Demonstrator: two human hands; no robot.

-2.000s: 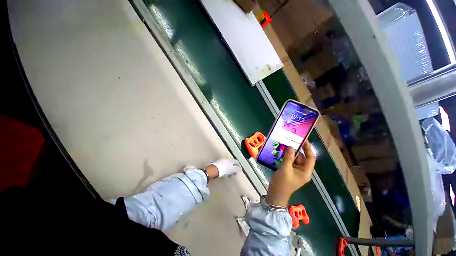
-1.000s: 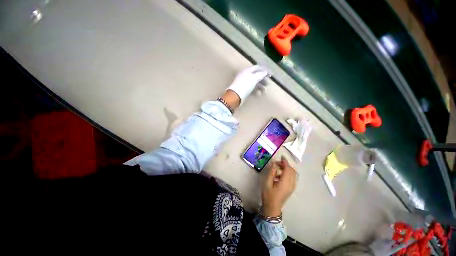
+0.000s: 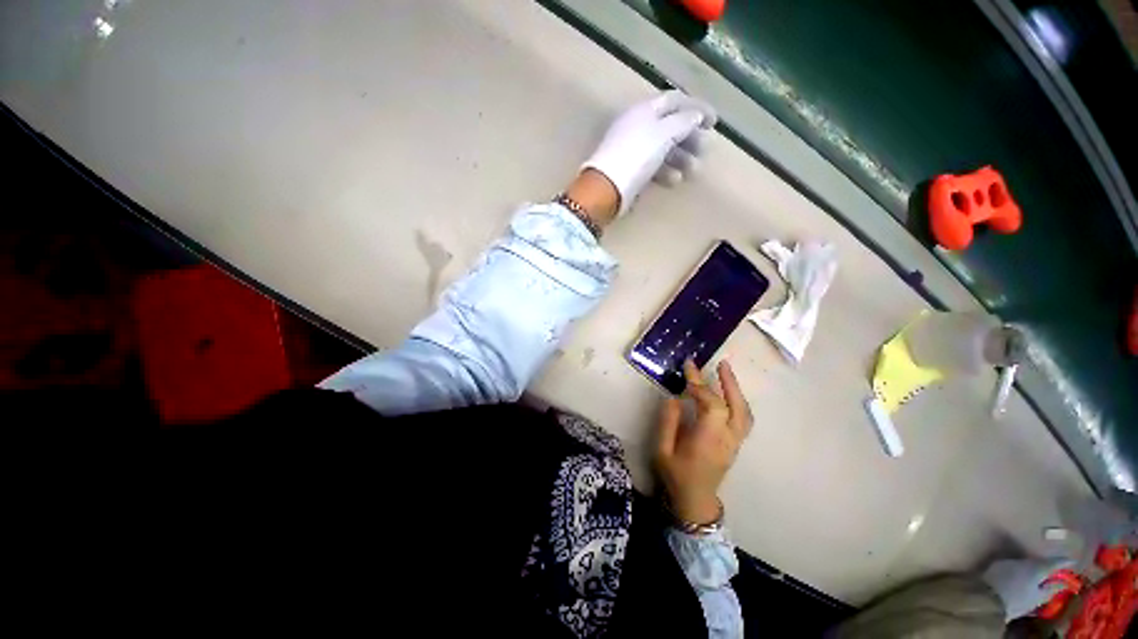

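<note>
A smartphone [image 3: 701,315] lies flat on the bench [image 3: 350,150] with a dark screen that shows small light marks. My right hand [image 3: 705,437] is bare; a fingertip touches or hovers over the phone's lower end and the hand holds nothing. My left hand [image 3: 651,144] wears a white glove and rests at the bench's far edge by the belt rail, fingers loosely curled, with nothing seen in it. A crumpled white glove or cloth [image 3: 799,300] lies just right of the phone.
A clear bottle [image 3: 955,343] lies by a yellow piece [image 3: 896,375], with slim white sticks [image 3: 885,427] beside them. Beyond the rail [image 3: 799,175], the green belt [image 3: 861,87] carries orange controller shells [image 3: 972,206]. Another person's gloved hand [image 3: 1036,580] and orange shells are at bottom right.
The phone was lifted in my right hand, then laid on the bench. Its screen has since changed from a colourful picture to dark, and my right fingers have moved onto its lower end.
</note>
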